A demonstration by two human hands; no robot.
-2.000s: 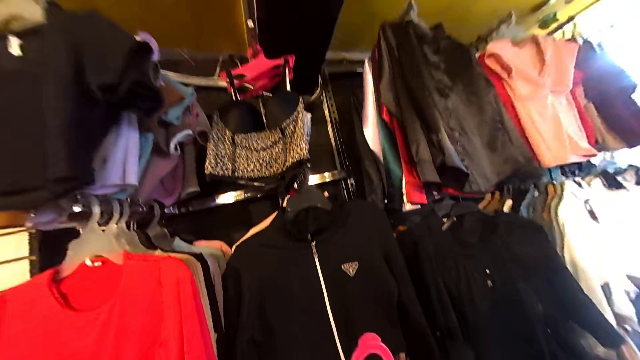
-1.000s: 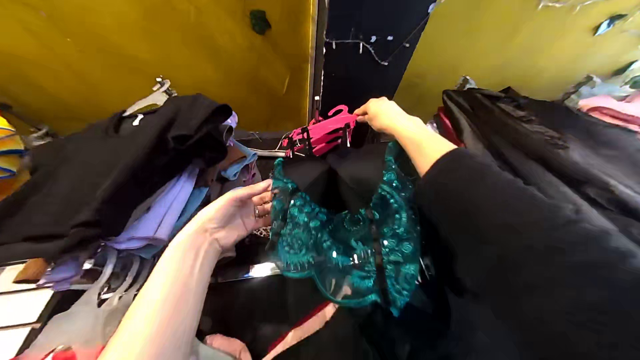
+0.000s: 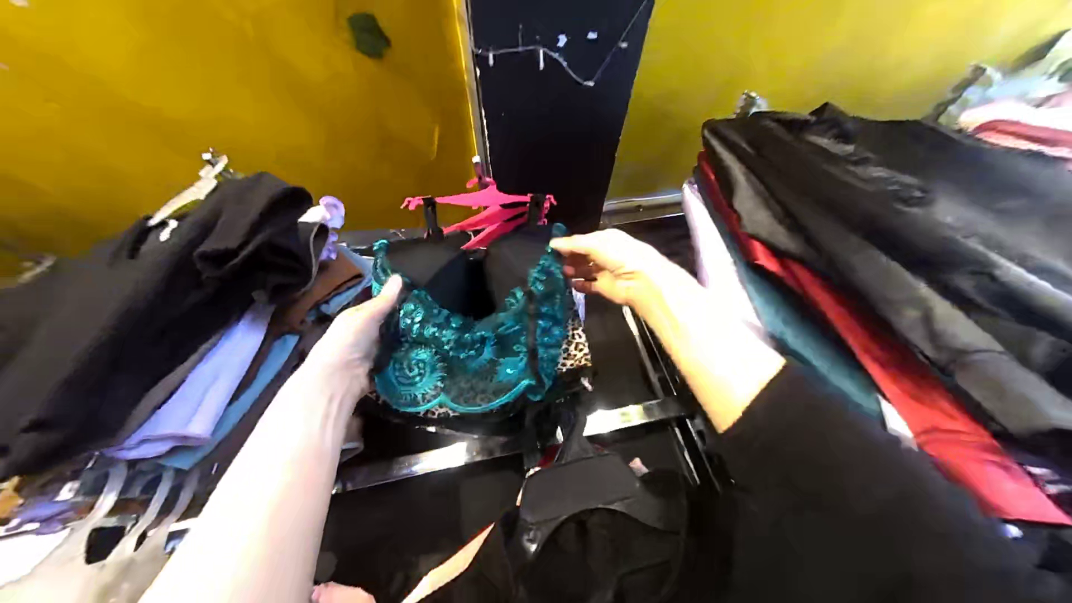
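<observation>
A teal sequined lace bustier top (image 3: 469, 352) with black cups hangs by black clips from a pink plastic hanger (image 3: 486, 201), in front of a leopard-print garment (image 3: 574, 345). My left hand (image 3: 356, 335) is at the top's left side, its thumb at the edge; its other fingers are hidden. My right hand (image 3: 615, 268) touches the upper right edge near the strap, fingers bent. Whether either hand grips the cloth is not clear. More pink hangers sit close together below the front one.
Black and lilac clothes (image 3: 197, 385) hang at the left; black, red and teal ones (image 3: 904, 276) at the right. A metal rail (image 3: 452, 456) crosses below, above a black garment (image 3: 595, 519) and clear hangers (image 3: 126, 536). The wall behind is yellow.
A second ago my right hand was at the pink hanger; now it is lower, at the top's right edge. The teal top, not seen two seconds ago, now hangs over the leopard-print garment.
</observation>
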